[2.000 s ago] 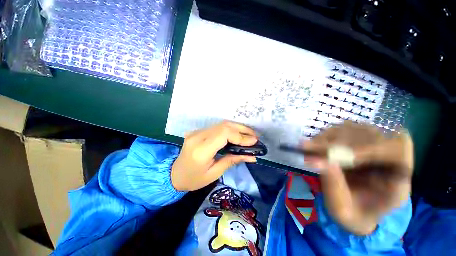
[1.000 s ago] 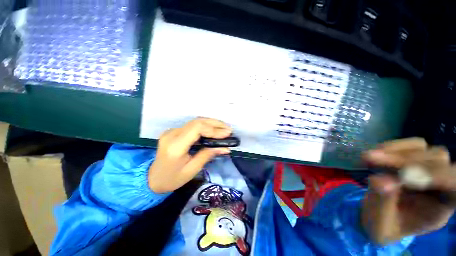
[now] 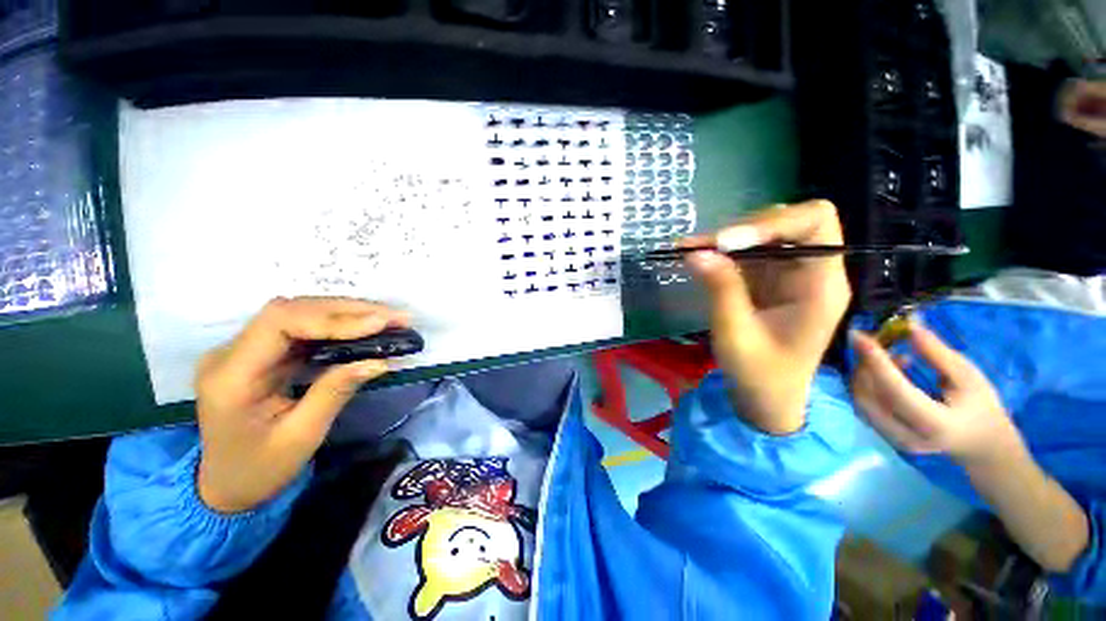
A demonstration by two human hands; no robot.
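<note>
My left hand pinches a small glossy black housing edge-on, over the near edge of the white paper. My right hand holds a long thin black pen-like tool level, its left tip over the right side of the rows of black parts. A whitish band sits on a finger of this hand. Small black parts lie in neat rows on a pale sheet, partly beside a clear pocketed sheet. Tiny silvery specks are scattered on the paper.
A black tray with deep pockets runs along the far side. Another black tray stands at right. Stacked clear blister trays are at left. A neighbour's hand and blue sleeve are at right. A red stool is below.
The view has swung right, bringing in the neighbour. My right hand has moved from beyond the bench's near edge to the rows of parts with the tool. My left hand still holds the housing.
</note>
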